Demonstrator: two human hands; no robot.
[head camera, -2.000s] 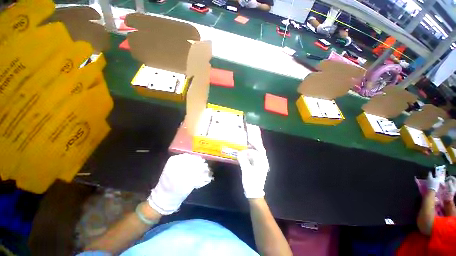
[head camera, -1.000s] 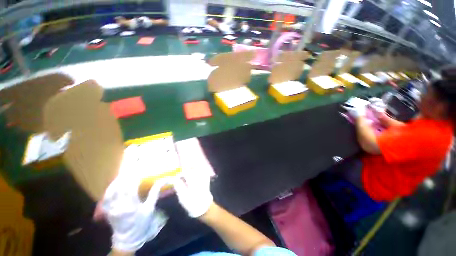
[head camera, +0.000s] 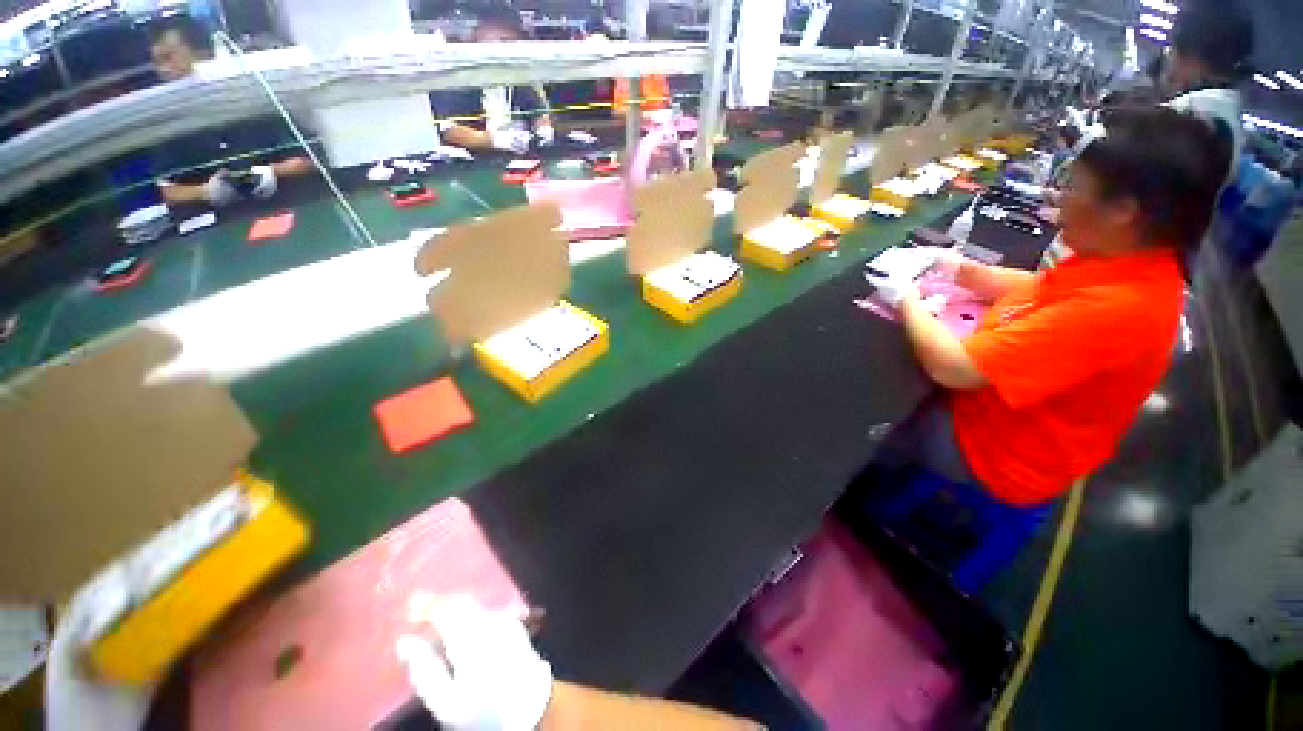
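A yellow gift box (head camera: 215, 600) is at the lower left, left of the pink work pad, with a white insert in it. Its brown lid (head camera: 115, 450) stands open behind it. My left hand (head camera: 93, 686), in a white glove and cut off by the bottom edge, grips the near left end of the box. My right hand (head camera: 479, 668), in a white glove, is over the right part of the pink work pad (head camera: 322, 636), its fingers partly spread and nothing visible in it. A small dark spot shows on the pad.
A red pad (head camera: 423, 414) lies on the green belt (head camera: 572, 429). Open yellow boxes (head camera: 543, 350) stand along it. A person in orange (head camera: 1072, 371) works at the right. A pink-lined black crate (head camera: 872, 628) is below the black bench edge.
The view has turned right. The box has moved off the pink pad to its left, with my left hand at it. My right hand has come away from the box.
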